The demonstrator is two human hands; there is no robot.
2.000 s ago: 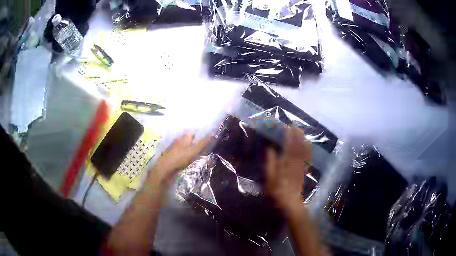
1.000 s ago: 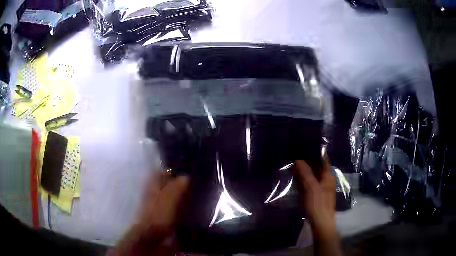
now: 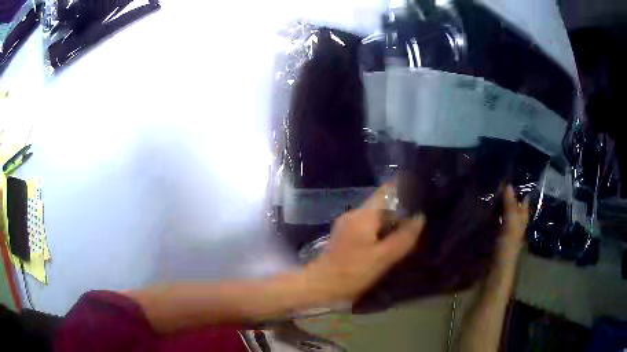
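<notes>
A dark bagged garment (image 3: 447, 185) with a pale grey-blue printed band (image 3: 447, 110) is held at the right, tilted and somewhat blurred. My left hand (image 3: 368, 244) grips its near left edge, fingers curled over the plastic. My right hand (image 3: 514, 213) is at its near right edge, thumb and fingers around it. Another dark bagged piece (image 3: 326, 117) with a pale band lies on the white table, partly under and left of the held piece.
The phone (image 3: 18, 216) and yellow sheets (image 3: 40, 240) lie at the far left, with a marker-like stick (image 3: 17, 159) above. Bagged pieces (image 3: 96, 27) lie at the top left. Crinkled bundles (image 3: 567, 220) stand at the right table edge.
The view has swung right. The held bagged garment has moved from the middle toward the right, over other bagged pieces. Both hands have moved with it.
</notes>
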